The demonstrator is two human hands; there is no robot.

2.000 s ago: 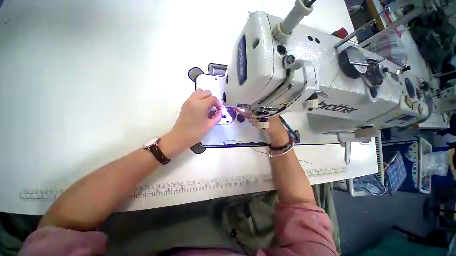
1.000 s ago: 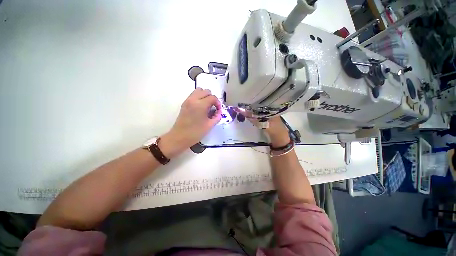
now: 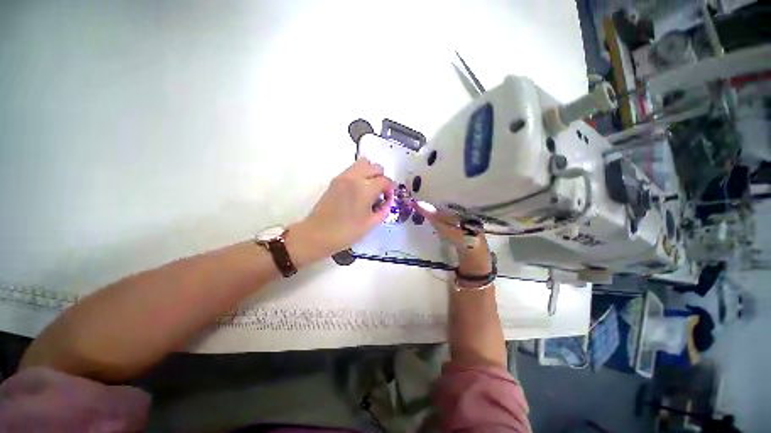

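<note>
The white sewing machine head [image 3: 528, 152] stands over the silvery bed plate [image 3: 393, 245]. The needle area [image 3: 404, 205] is lit white-violet. My left hand [image 3: 351, 207] is left of the needle area, with thumb and fingertips pinched together beside it. My right hand [image 3: 448, 227] reaches in from the right under the head, fingertips close to the needle and partly hidden by the head's metal parts. Any thread or small part between the fingertips is too small and too glaring to make out.
A white table [image 3: 169, 127] carries a printed ruler [image 3: 338, 320] along its front edge. A slim dark pointed rod [image 3: 469, 72] shows behind the head. Olive cloth [image 3: 406, 380] lies below the edge. Baskets with blue checked cloth [image 3: 604, 338] are at the lower right.
The camera view has shifted and tilted, so the machine head sits lower and further right, and the slim rod behind it shows. My hands stay at the needle area in much the same pose.
</note>
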